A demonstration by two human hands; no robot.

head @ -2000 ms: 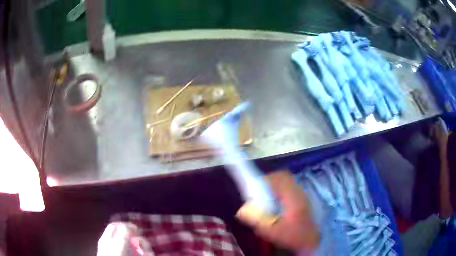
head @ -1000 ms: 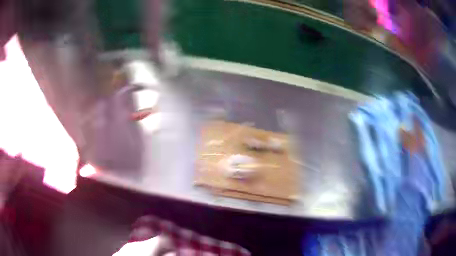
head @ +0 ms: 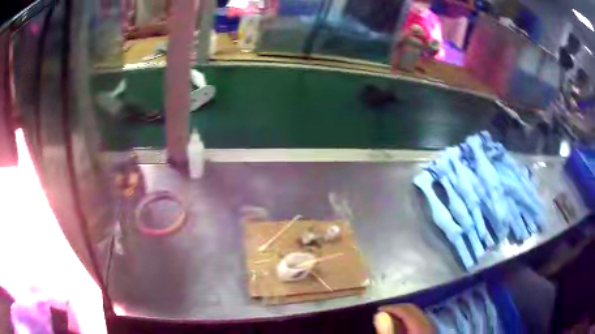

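My right hand (head: 406, 319), with a pale yellow finger cot, shows at the bottom edge beside the blue parts crate (head: 505, 306). It is mostly cut off, so what it holds is hidden. My left hand is not in view. Light-blue moulded parts (head: 479, 196) lie piled on the right of the bench, and more lie in the crate. A brown cardboard pad (head: 261, 279) carries a white cup (head: 290, 269) with sticks across it, a separate thin stick (head: 280, 233) and two small caps (head: 333, 233).
A tape ring (head: 160, 229) lies at the left of the metal bench (head: 209, 274). A white squeeze bottle (head: 196, 155) stands by the post (head: 177, 78). The green belt (head: 293, 107) behind bears a dark item (head: 378, 96) and white parts. Glare fills the left edge.
The view has tilted up, showing more belt and background. My right hand held a part over the bench, then reached to the pile; now it is at the bottom edge. The white-gloved left hand has left view.
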